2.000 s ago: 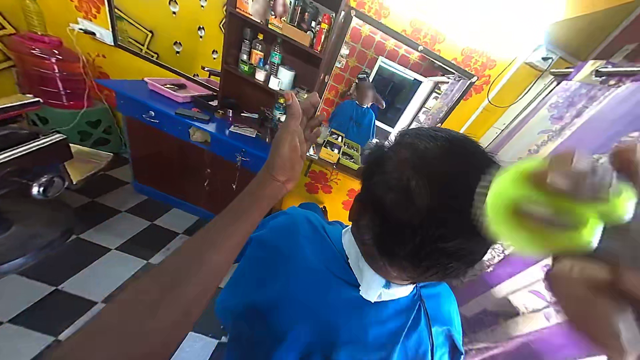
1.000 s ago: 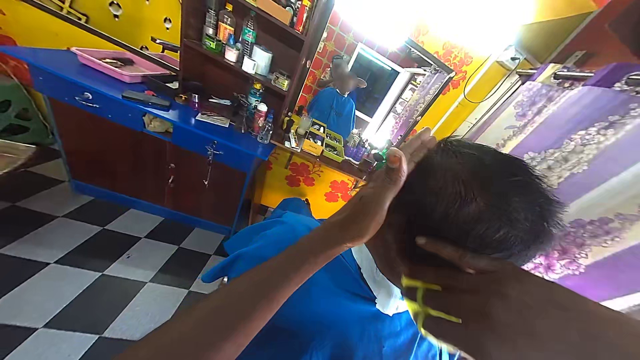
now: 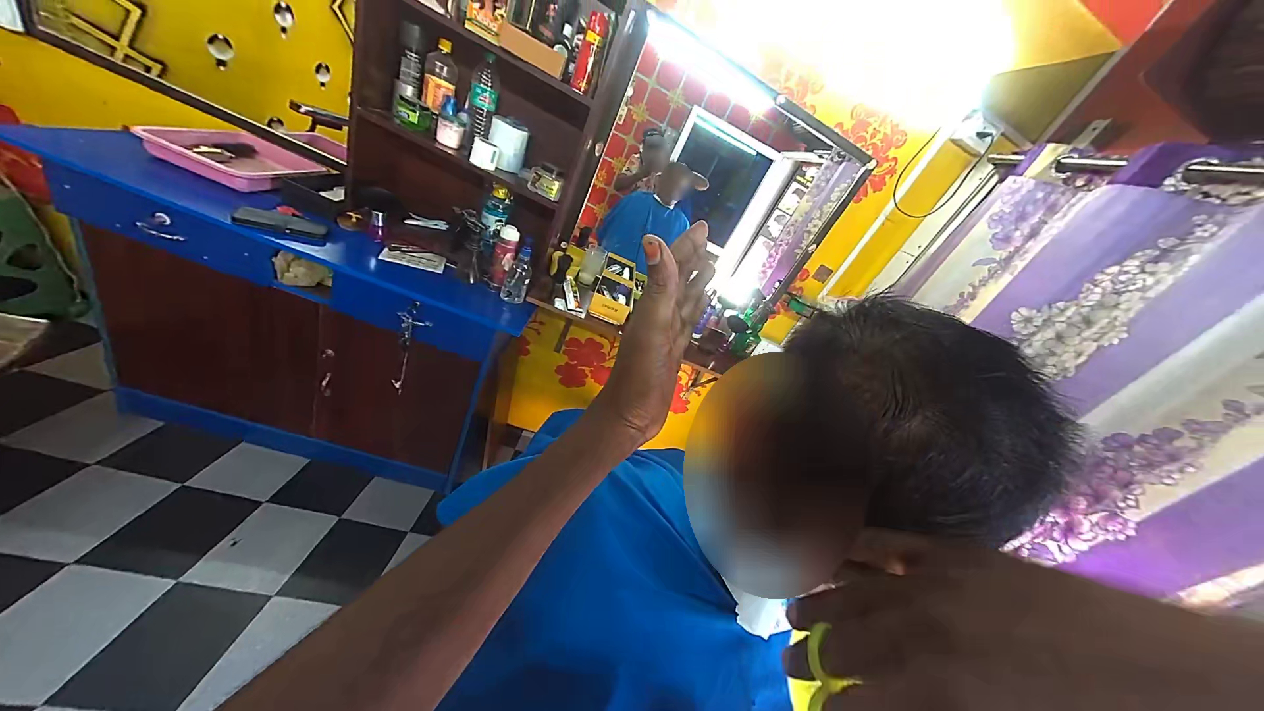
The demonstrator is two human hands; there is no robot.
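A seated person [image 3: 928, 425] wears a blue cape [image 3: 592, 583] with a white strip [image 3: 760, 612] at the neck. My left hand [image 3: 660, 341] is raised beside the head, palm flat, fingers extended upward, holding nothing. At the lower right, my right hand [image 3: 889, 642] is behind the person's ear and neck. Its fingers curl around a yellow-green tool [image 3: 820, 657], of which only a loop-like part shows; the rest is hidden by the hand and the frame edge.
A blue counter [image 3: 385, 276] on the left carries a pink tray [image 3: 237, 163], a black case [image 3: 279, 223] and bottles. Above it are dark shelves [image 3: 474, 163] of bottles. Ahead hangs a mirror [image 3: 721, 188]. A purple floral curtain [image 3: 1136, 346] hangs at right, and the floor is checkered.
My right hand came from the right side, where it held the yellow-green tool up, to behind the person's neck. My left hand touched the head a second ago and is now apart from it.
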